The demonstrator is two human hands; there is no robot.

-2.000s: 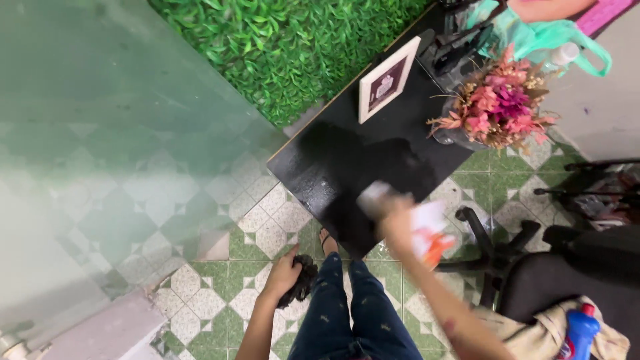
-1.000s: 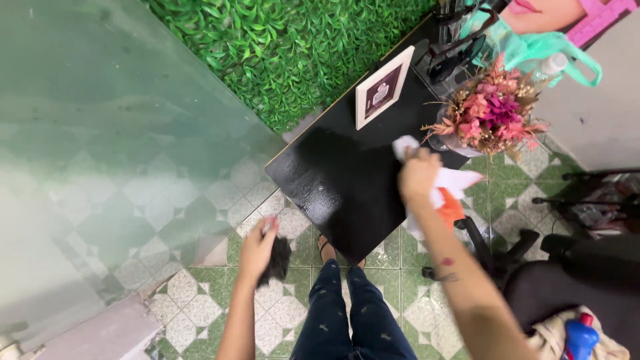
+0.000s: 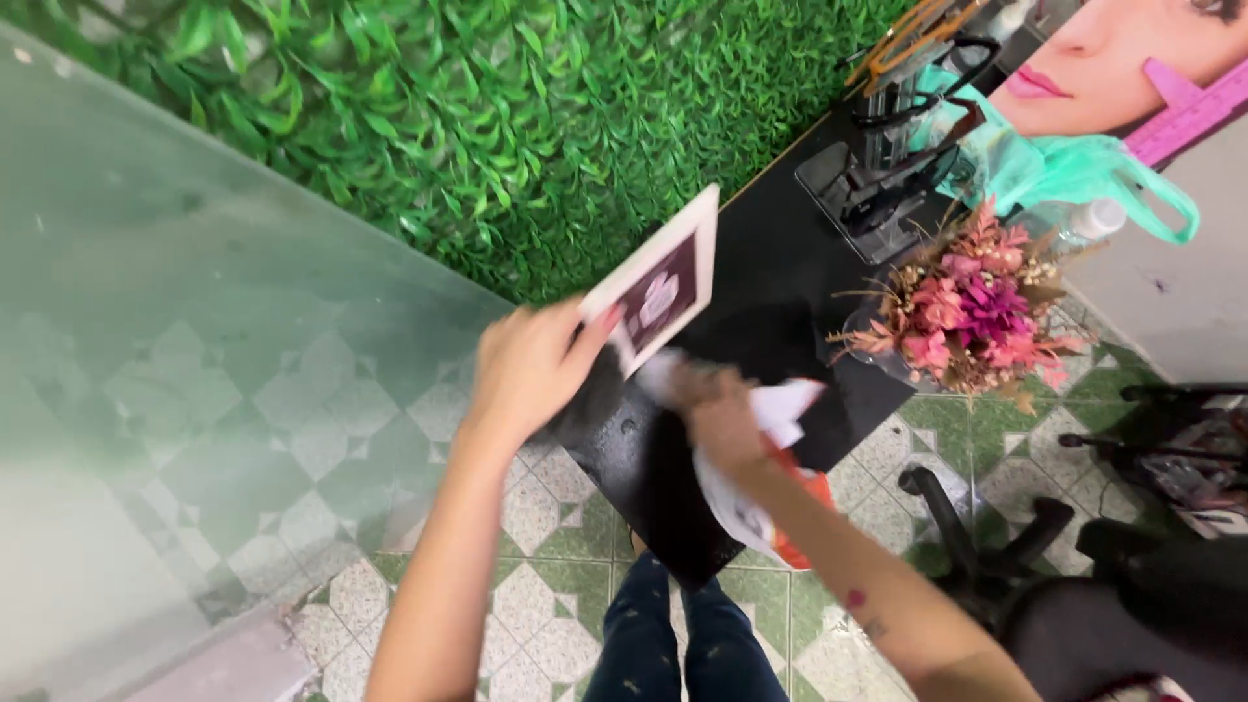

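Observation:
My left hand [image 3: 536, 366] grips the lower left corner of a white picture frame [image 3: 668, 283], which is tilted above the black tabletop [image 3: 780, 292]. A dark blurred thing hangs just below that hand, partly hidden by it; it looks like the black bundle held earlier. My right hand [image 3: 721, 414], blurred, is low over the tabletop right of the frame's bottom corner, closed on a white and orange cloth [image 3: 780, 414] that hangs past the table edge. Wet spots shine on the black surface near the table's left corner.
A dried-flower arrangement [image 3: 985, 312], a clear bottle [image 3: 1087, 224], a teal plastic bag [image 3: 1072, 175] and a stand with eyeglasses [image 3: 877, 185] occupy the right end. Artificial green foliage [image 3: 546, 117] borders the table's back, a glass panel [image 3: 244, 341] the left. A black chair [image 3: 1102, 614] stands lower right.
My left hand has risen from beside the table to the picture frame and taken hold of it. My right hand, with the cloth, has moved left across the tabletop. The view is closer.

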